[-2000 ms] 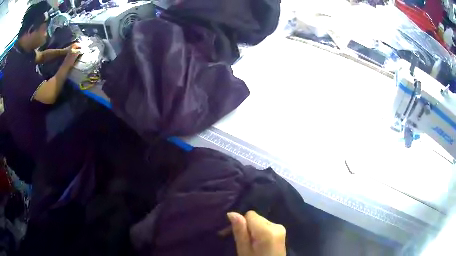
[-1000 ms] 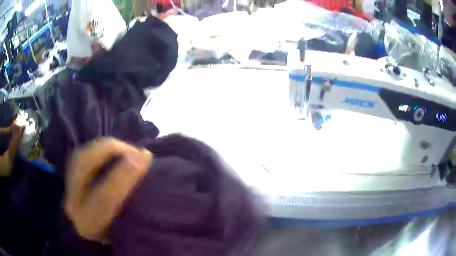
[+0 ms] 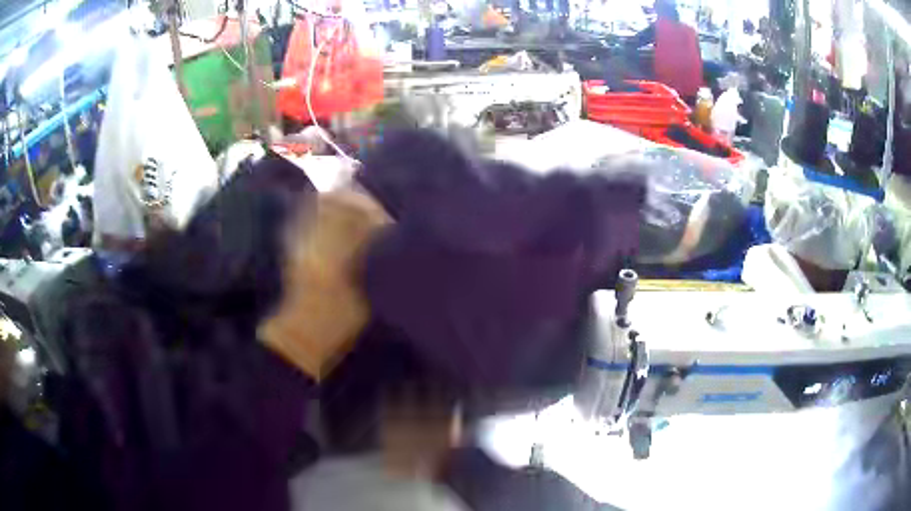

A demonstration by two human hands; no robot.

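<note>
A dark purple-black garment point(image 3: 499, 269) is held up in front of me, blurred by motion, and hides much of the table. My left hand point(image 3: 335, 274) is blurred at its upper left part, with the cloth gathered in it. My right hand point(image 3: 422, 434), very blurred above a pale sleeve, is low in front of the cloth; its fingers cannot be made out. More dark cloth point(image 3: 160, 399) hangs at the left. The white sewing machine head point(image 3: 689, 349) stands to the right of the garment, its needle area low on the head.
The white table surface point(image 3: 699, 464) shows below the machine head. Behind are clear plastic bags point(image 3: 819, 215), red items point(image 3: 639, 105), an orange-red bag point(image 3: 330, 65) and a green box point(image 3: 222, 100). A white bag point(image 3: 145, 150) hangs at the left.
The view has swung up and right. The garment has risen from the lap and table into the air near the machine head. The left hand has risen with it, and a second hand has appeared below.
</note>
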